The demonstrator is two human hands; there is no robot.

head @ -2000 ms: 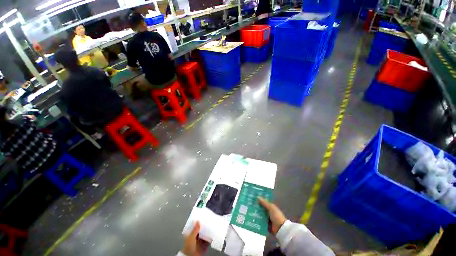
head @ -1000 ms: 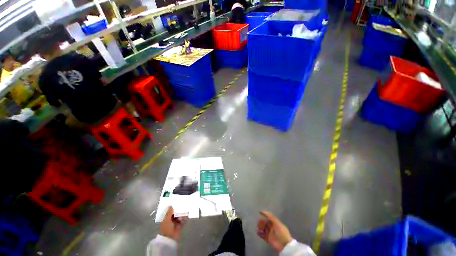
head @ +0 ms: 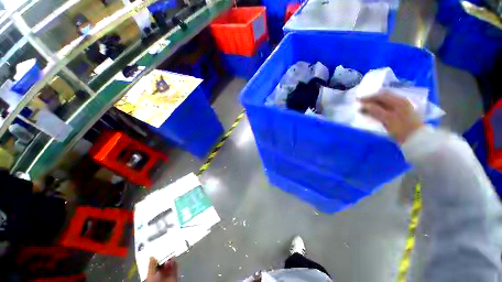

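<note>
My left hand [head: 163,271], low at the left and partly cut off by the bottom edge, holds the flat white-and-green colour box blank [head: 170,220] by its near edge. The blank shows a black device picture. My right hand [head: 392,114] reaches over the near right rim of the blue plastic crate [head: 330,160]. Its fingers are on white papers or thin bags [head: 341,104] inside; whether they grip one is unclear. Bagged white bundles and a dark item [head: 304,97] also lie in the crate.
A covered blue crate [head: 337,15] stands behind. A red crate [head: 240,31] and a blue crate with a cardboard top [head: 158,98] stand left, beside the green bench. Red stools [head: 127,156] and a dark-clothed person [head: 25,215] are at the left. A yellow-black floor line runs right.
The view has moved up to the blue crate, which now looks much larger. My right hand has gone from empty over the floor into the crate. My left hand keeps the blank.
</note>
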